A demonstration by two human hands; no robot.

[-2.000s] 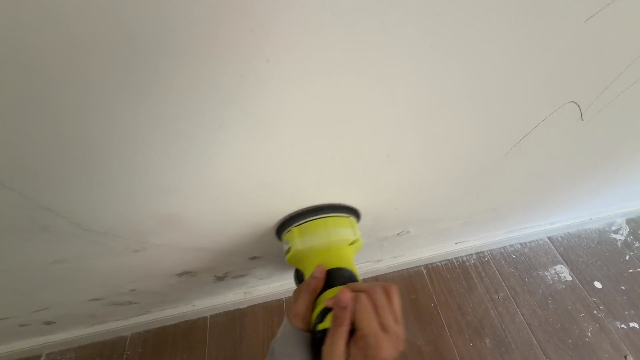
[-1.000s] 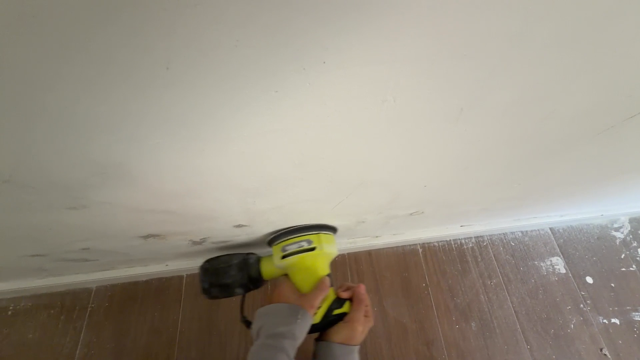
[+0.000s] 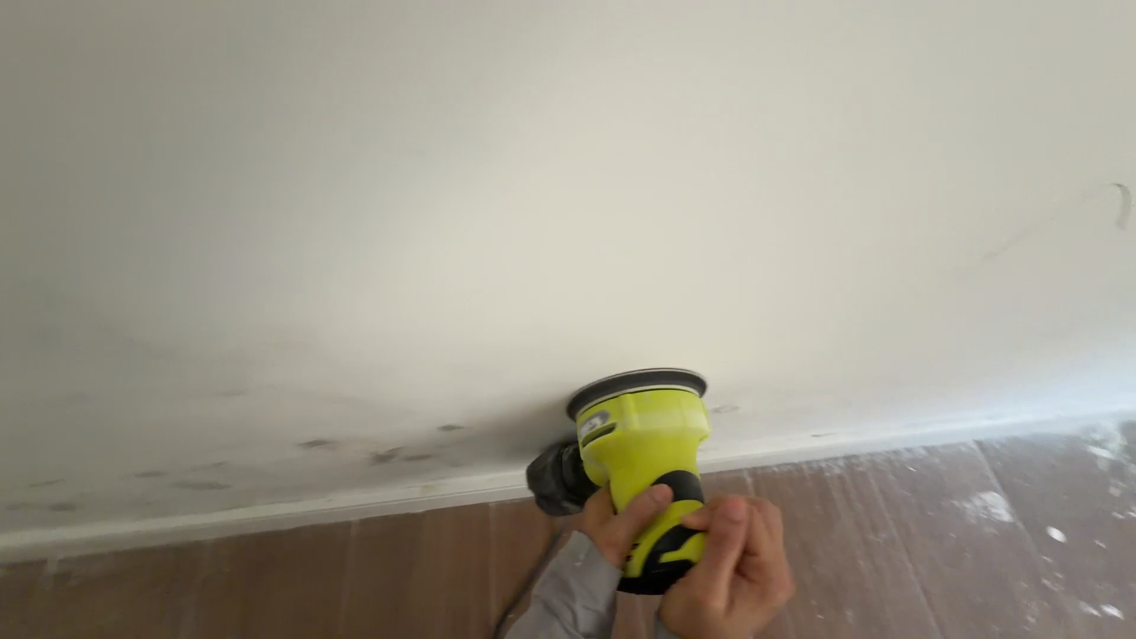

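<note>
A lime-green and black random orbital sander (image 3: 652, 444) has its round black pad up against the white wall (image 3: 568, 222), low down near the baseboard. My left hand (image 3: 621, 524) wraps around the sander's neck from the left, thumb on the black grip. My right hand (image 3: 737, 564) holds the handle's lower right side, fingers curled. The black dust canister (image 3: 559, 479) sticks out to the left of the sander body, close to the wall's foot.
A white baseboard (image 3: 266, 519) runs along the wall's foot above a brown plank floor (image 3: 426, 568) with white dust and splatters at the right. Several dark scuffs (image 3: 386, 455) mark the lower wall at left. A dark cord (image 3: 528, 581) trails beside my left sleeve.
The sander has turned in my hands since one second ago, its canister now showing less far out to the left. Both hands have kept hold of it.
</note>
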